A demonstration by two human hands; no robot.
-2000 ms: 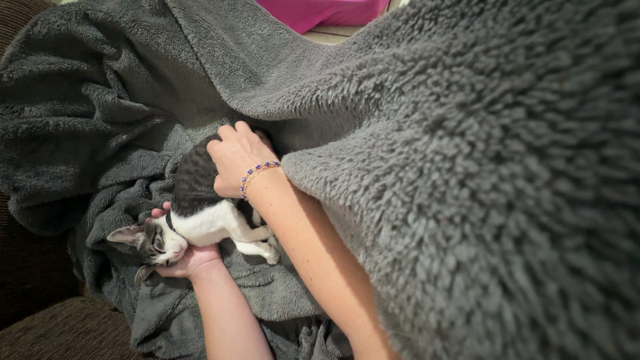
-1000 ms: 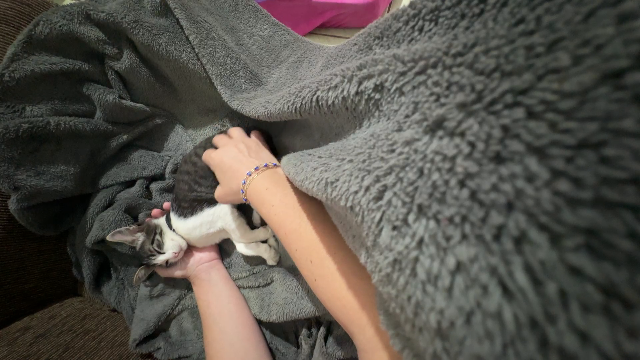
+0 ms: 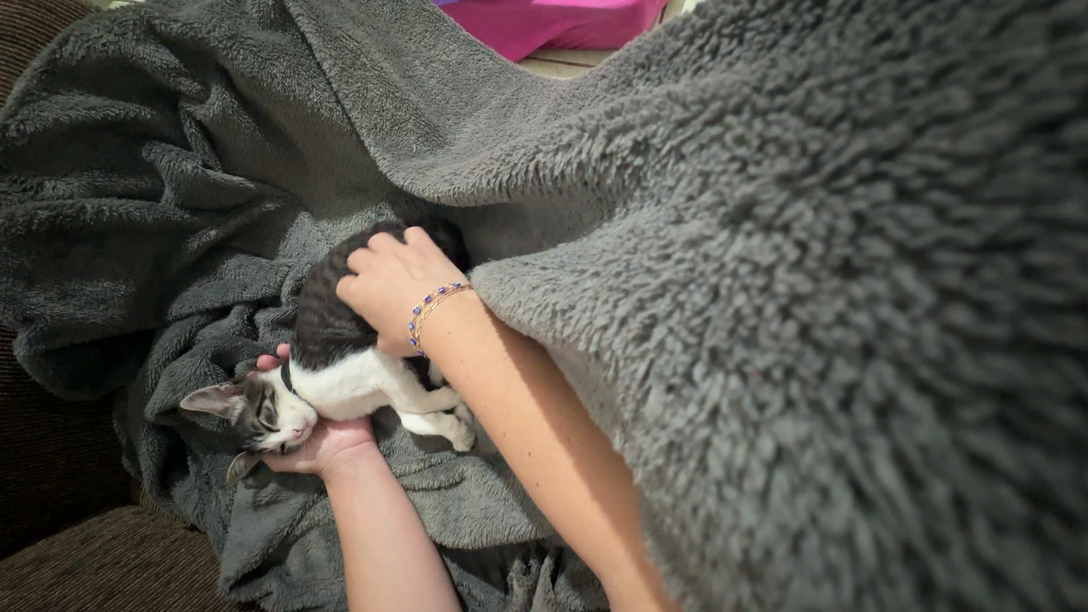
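A kitten (image 3: 327,319) with a dark striped back, white chest and legs and a dark collar (image 3: 287,377) lies on its side on a grey fleecy blanket (image 3: 246,144). Its eyes look closed. My left hand (image 3: 327,444) is palm up under its head and cheek, with fingertips showing behind the neck. Across its dark flank rests my right hand (image 3: 399,289), back upward and fingers bent, their tips partly hidden. A thin bracelet with blue beads (image 3: 425,310) circles the right wrist. The hind end is partly hidden by shadow and my hand.
A raised part of the blanket (image 3: 816,280) fills the right side, close to the camera, and borders my right forearm. Brown ribbed upholstery (image 3: 93,561) shows at the lower left. Bright pink fabric (image 3: 561,21) lies beyond the blanket at the top.
My right hand has shifted slightly left and down over the kitten's flank, and its fingers have changed their bend. My left hand and the kitten's head have stayed in place.
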